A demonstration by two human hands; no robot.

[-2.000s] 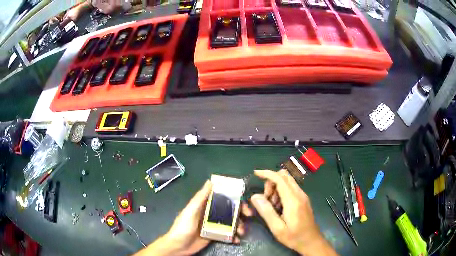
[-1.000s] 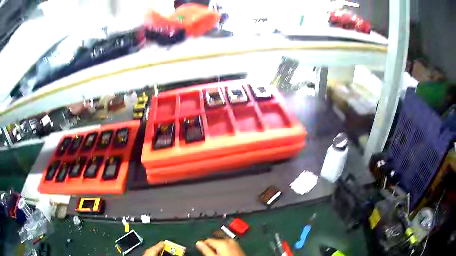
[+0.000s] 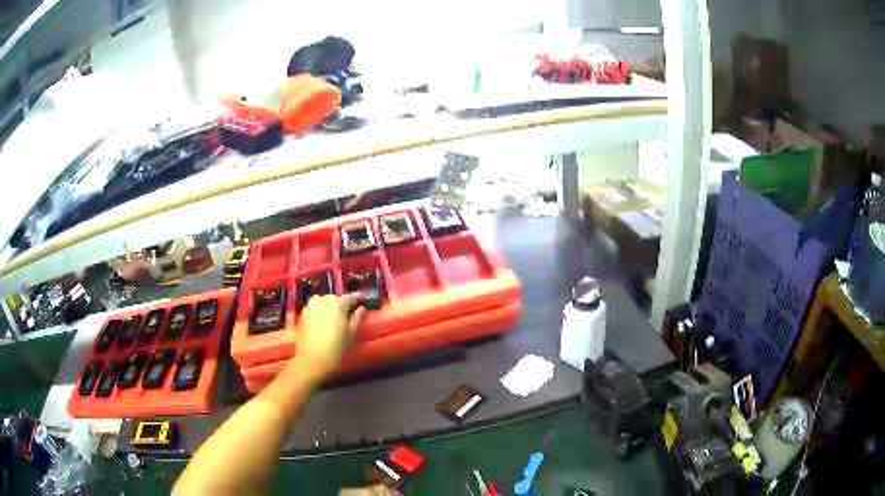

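My left hand (image 3: pixel 332 325) reaches up from the lower left to the upper red-orange foam tray (image 3: pixel 427 305). Its fingers are closed at the near end of a black phone (image 3: pixel 367 283), which lies in the third front pocket; the fingertips are partly hidden. Two more black phones (image 3: pixel 268 312) lie in the front pockets to its left. Pale-framed pieces (image 3: pixel 397 230) lie in back pockets. Only a small part of my right hand (image 3: pixel 369 491) shows, cut off by the bottom edge, so its grip is hidden.
A second foam tray (image 3: pixel 146 399) with two rows of black phones lies left. The yellow-framed device (image 3: pixel 154 433), a white bottle (image 3: pixel 583 327), a red block (image 3: pixel 407 459) and a blue pry tool (image 3: pixel 529 473) are around. A shelf edge (image 3: pixel 388 145) and a white post (image 3: pixel 685 165) stand beyond.
The view has tilted up and turned right. My left hand has gone from the mat to the tray, and a third black phone is now in the front row. My right hand has dropped nearly out of view.
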